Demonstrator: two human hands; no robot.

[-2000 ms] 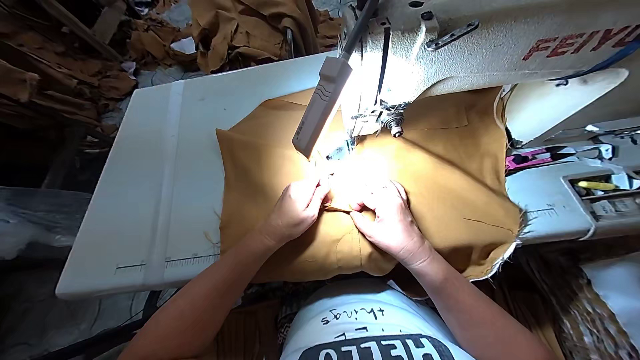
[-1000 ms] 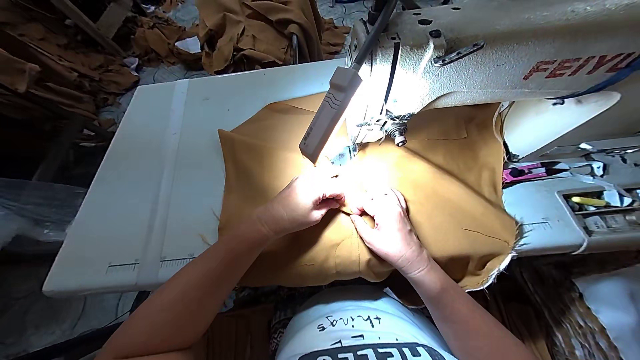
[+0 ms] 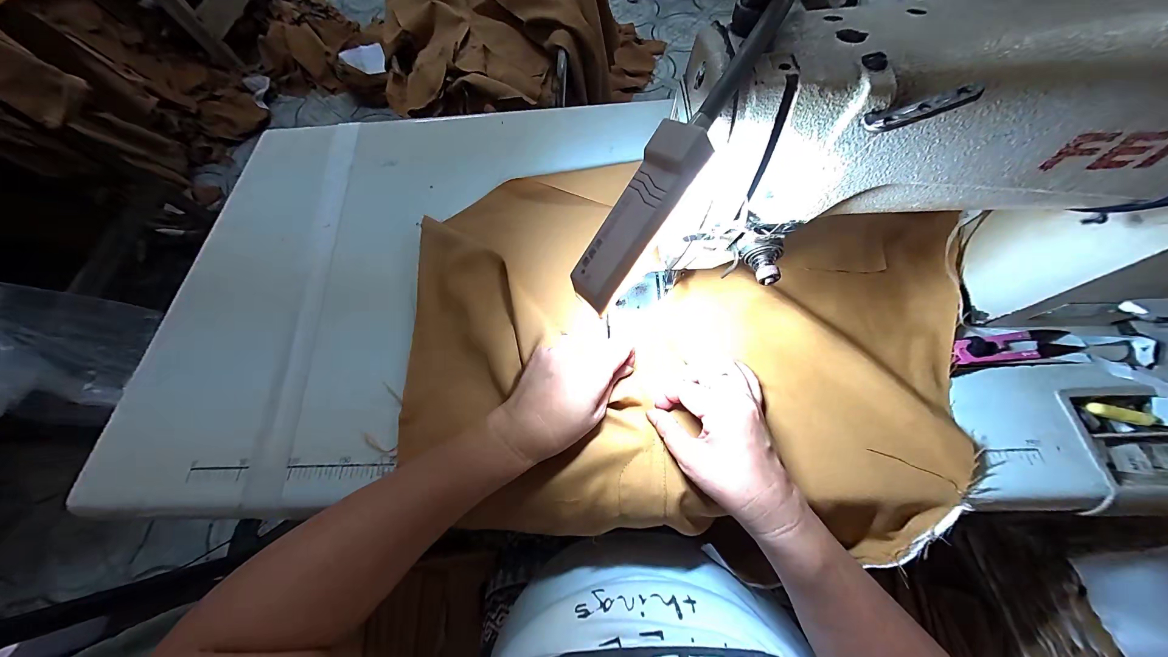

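Tan woven fabric (image 3: 849, 365) lies spread over the sewing machine's white table, under the machine head (image 3: 912, 119). My left hand (image 3: 566, 392) grips a fold of it just below the presser foot (image 3: 650, 287), fingers curled. To its right, my right hand (image 3: 725, 429) pinches the same fabric between thumb and fingers. The two hands are a short gap apart. A lamp (image 3: 643, 214) on a dark stem hangs over the cloth, and its glare washes out my fingertips and the needle area.
The white table (image 3: 246, 301) bears a printed ruler scale near its front edge. Pink-handled thread snips (image 3: 1004, 347) lie at the right, beside a recessed tray (image 3: 1095, 401) holding a yellow item (image 3: 1122, 414). Brown cloth heaps (image 3: 493, 55) are piled behind; clear plastic (image 3: 73, 347) is at far left.
My left hand has shifted down and left from the presser foot since one second ago, and the fabric at the left shows new folds. My right hand still pinches the cloth.
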